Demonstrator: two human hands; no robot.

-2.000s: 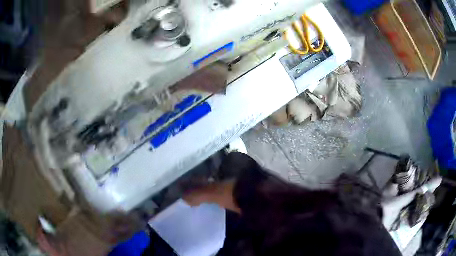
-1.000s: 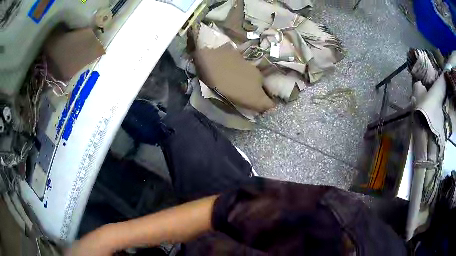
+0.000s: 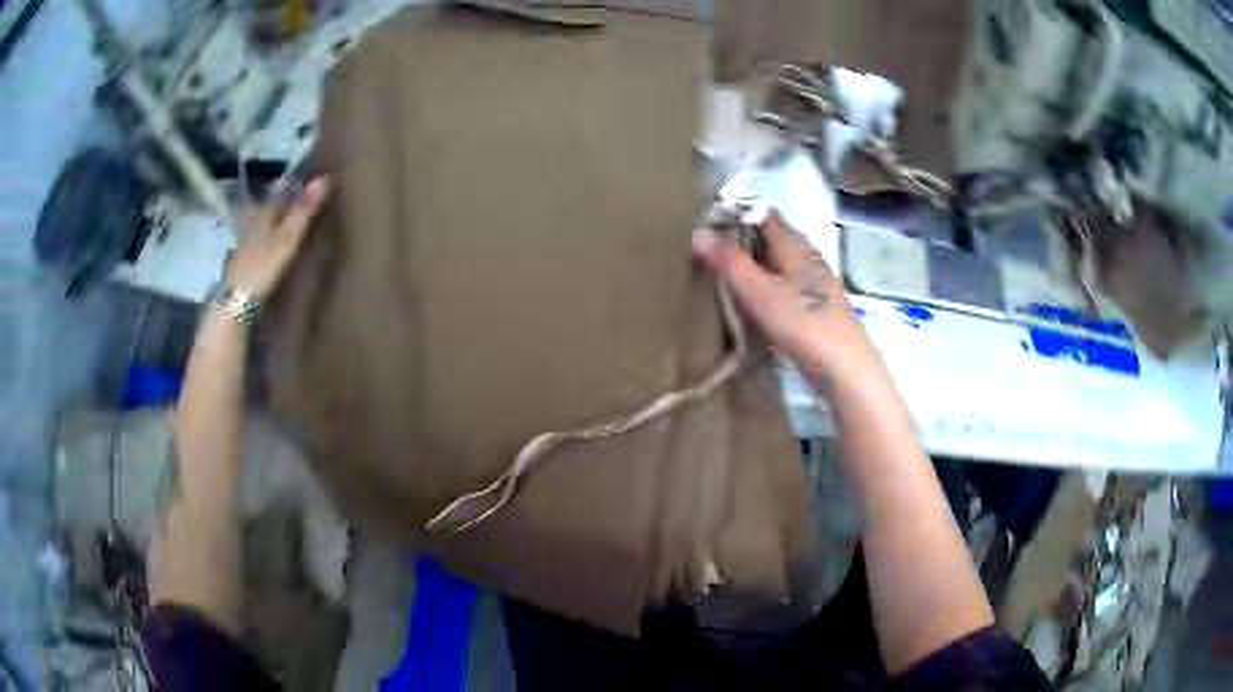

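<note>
A large stack of brown garment panels (image 3: 527, 257) lies in front of me, between my hands, and hangs over the table's front edge. A thin pale tie strip (image 3: 609, 427) trails across it. My left hand (image 3: 277, 243) wears a metal band at the wrist and rests at the stack's left edge, fingers extended. My right hand (image 3: 778, 277) is at the stack's right edge, fingers bent around the edge and the tie. Image blur hides the exact fingertip contact.
The white machine table (image 3: 947, 406) with blue patches (image 3: 1086, 349) extends to the right. Looped ties (image 3: 865, 135) and more brown cloth (image 3: 865, 34) lie behind. A brown piece (image 3: 1149, 277) is at far right. A blue item (image 3: 433, 629) is below.
The view has swung left from the floor and offcuts to the brown stack. Both hands are now at its sides; before, only one forearm showed clearly.
</note>
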